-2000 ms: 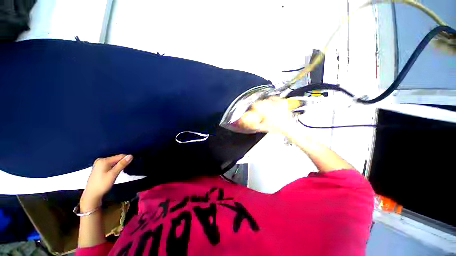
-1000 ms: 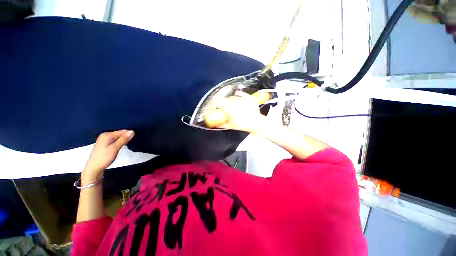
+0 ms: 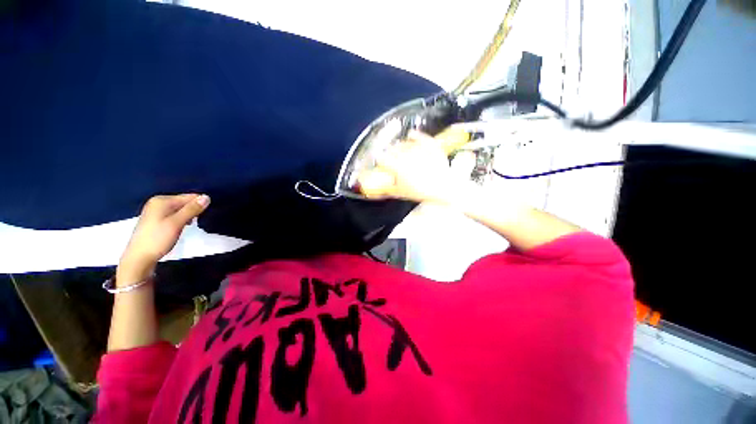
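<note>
A black garment (image 3: 273,211) lies on the near edge and narrow right end of the navy pressing board (image 3: 191,91). My right hand (image 3: 406,170) is closed on the handle of the steam iron (image 3: 373,145), whose silver pointed end rests on the black cloth. A thin white loop (image 3: 311,190) lies on the cloth and touches the iron's tip. My left hand (image 3: 166,224) lies at the board's near edge, with thumb and fingertips together on the garment's left edge. The garment's lower part hangs out of sight by my body.
A yellowish hose (image 3: 497,41) and a black cable (image 3: 655,74) run from the iron. A small dark box (image 3: 526,79) stands behind it on the white table (image 3: 514,195). A cardboard box (image 3: 50,315) is below the board at left, with dark cloth (image 3: 41,402) beside it.
The iron in my right hand has moved left along the cloth to the white loop, then back right a little. My left hand keeps its hold on the cloth edge.
</note>
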